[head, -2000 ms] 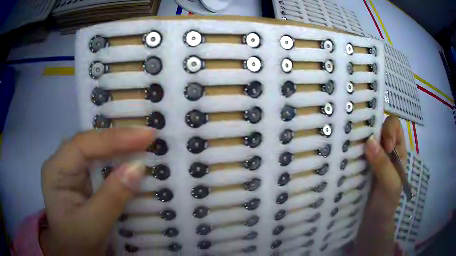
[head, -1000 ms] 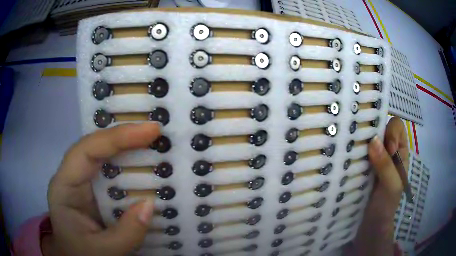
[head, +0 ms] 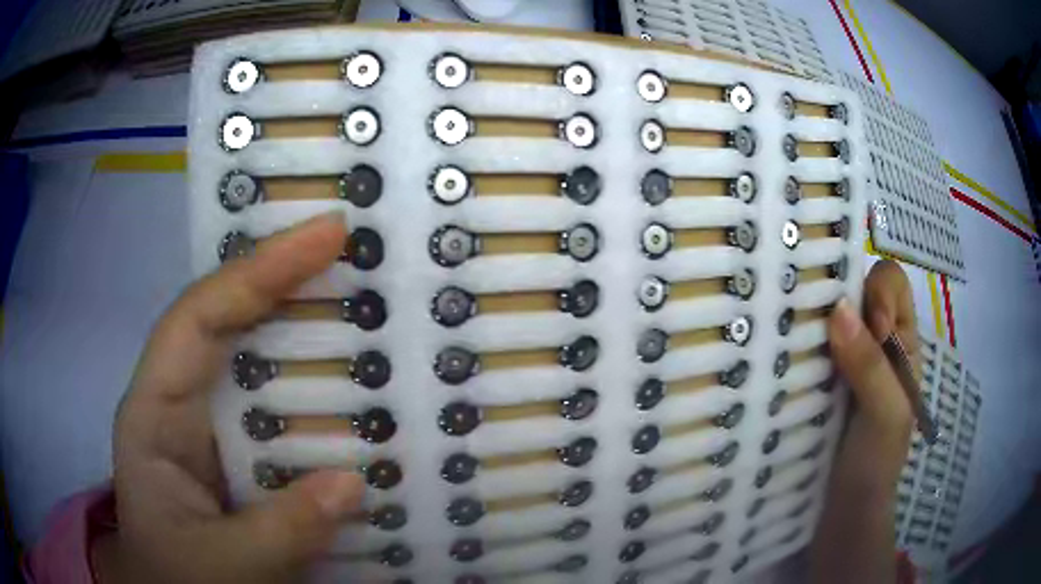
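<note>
A white foam tray [head: 400, 274] is held up and tilted in front of me, its lower edge out of the picture. Metal driver units [head: 453, 244] sit at the ends of its tan slots; upper ones look bright, lower ones dark. My left hand [head: 217, 388] is at the tray's left side, with index finger and thumb apart over the left column. My right hand [head: 873, 376] grips the right edge, thumb on the front. Silver tweezers [head: 913, 386] are tucked in my right hand and point down.
Other filled foam trays lie at the far side [head: 731, 34], at the right [head: 913, 183] and at the lower right [head: 938, 456]. A thick tray stack [head: 228, 32] stands at the far left. Red, yellow and blue tape lines mark the white bench [head: 91, 251].
The tray's tilt has changed slightly, and more of the top-left units look bright. My left index finger has moved up along the left column. The left thumb is lower than two seconds ago.
</note>
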